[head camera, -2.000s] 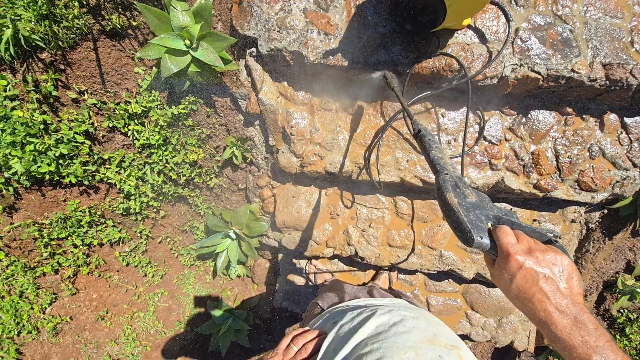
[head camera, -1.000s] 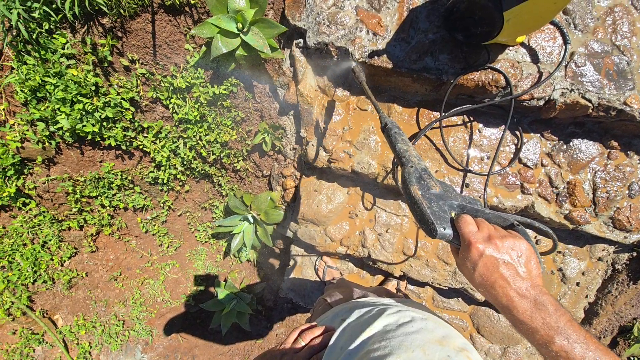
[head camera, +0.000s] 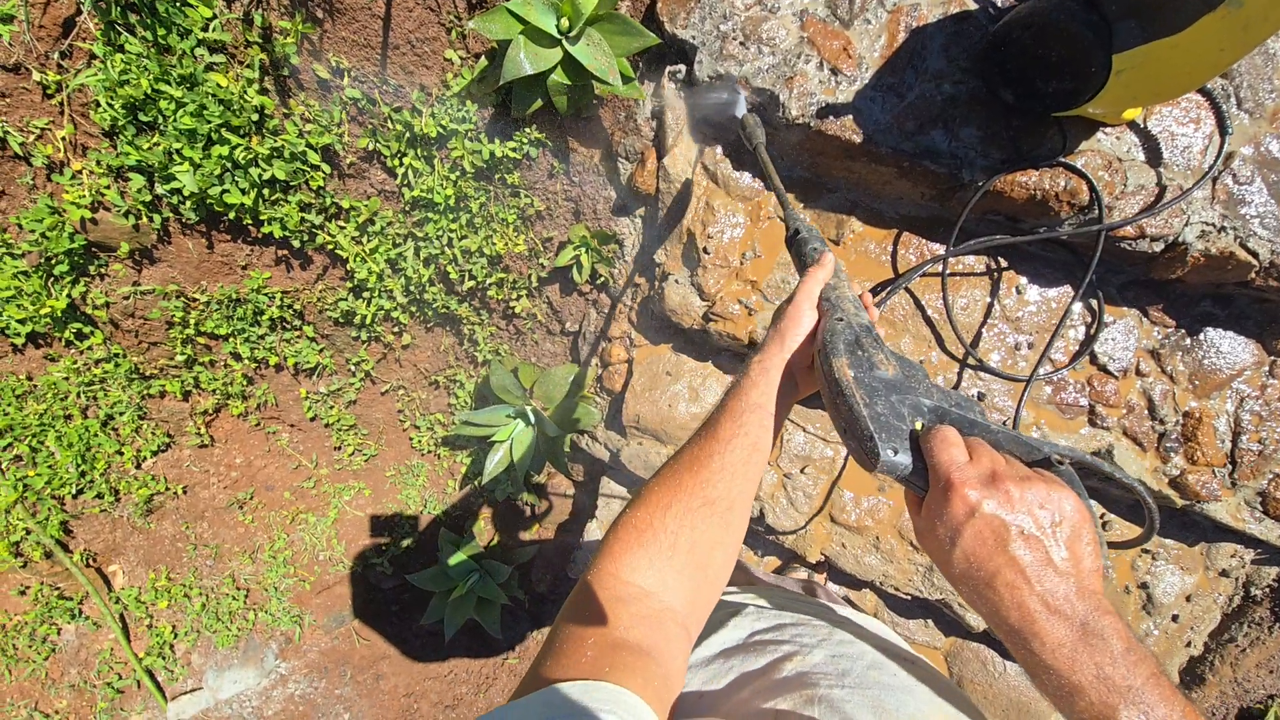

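Note:
My right hand [head camera: 1010,520] is closed around the rear grip of a black pressure washer spray gun [head camera: 870,380], at the lower right. Under the front of the gun body, my left hand [head camera: 805,330] holds it with the fingers wrapped beneath. The lance [head camera: 768,165] points up and to the left, and a fan of water spray [head camera: 715,105] leaves its nozzle near the left end of a stone step. Wet, muddy stone steps [head camera: 735,255] lie below the gun. A black hose [head camera: 1075,230] loops over them to the right.
A yellow and black machine [head camera: 1160,65], partly out of view, stands on the upper step. Left of the steps, rosette succulents [head camera: 525,420] and low green ground cover [head camera: 210,130] grow in reddish soil [head camera: 250,420]. My shadow falls over the lowest succulents.
My left hand has come up from beside my body and taken hold of the front of the gun. The nozzle has moved left along the step, and my right hand has kept its grip.

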